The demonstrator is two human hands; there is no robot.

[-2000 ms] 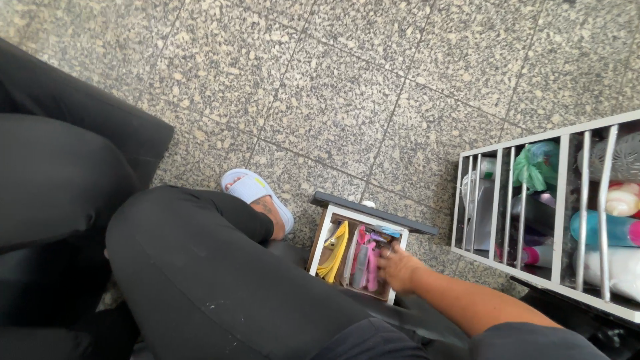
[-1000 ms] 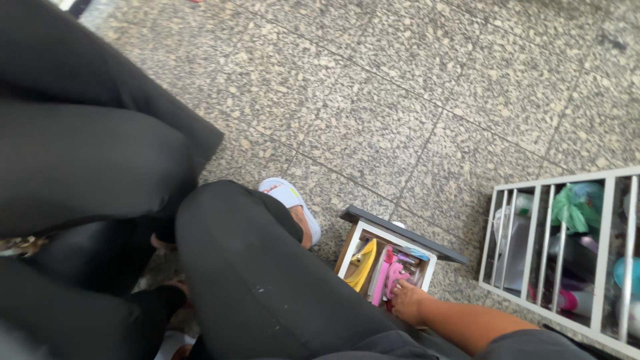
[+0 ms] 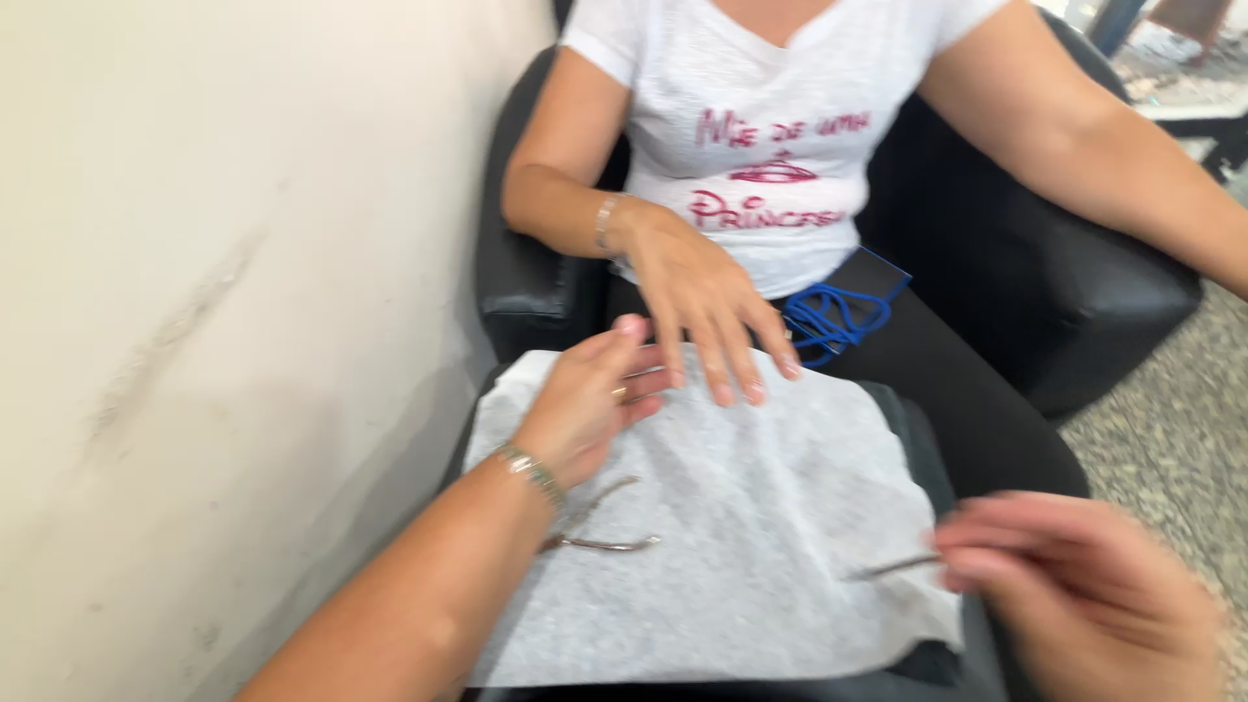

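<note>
My left hand (image 3: 590,395), with a metal bracelet at the wrist and a ring, is over the left part of a white cloth-like sheet (image 3: 760,604). Its fingers are apart and meet or nearly meet the fingertips of another person's hand (image 3: 702,302). Below my palm a metal nipper-like tool (image 3: 609,544) lies on the sheet, its other end hidden by my forearm. At the right edge my right hand (image 3: 1072,575), blurred, pinches a thin dark metal tool (image 3: 897,566) that points left over the sheet.
The person, in a white printed shirt (image 3: 751,146), sits in a black armchair (image 3: 1063,263). A dark flat object with a blue cord (image 3: 838,317) rests on their lap. A scuffed pale wall (image 3: 244,341) runs along the left; speckled floor (image 3: 1180,419) shows at right.
The view has swung up from the floor, the barred rack and the small open drawer to the seated person. One hand was in that drawer earlier; now my right hand holds a thin tool.
</note>
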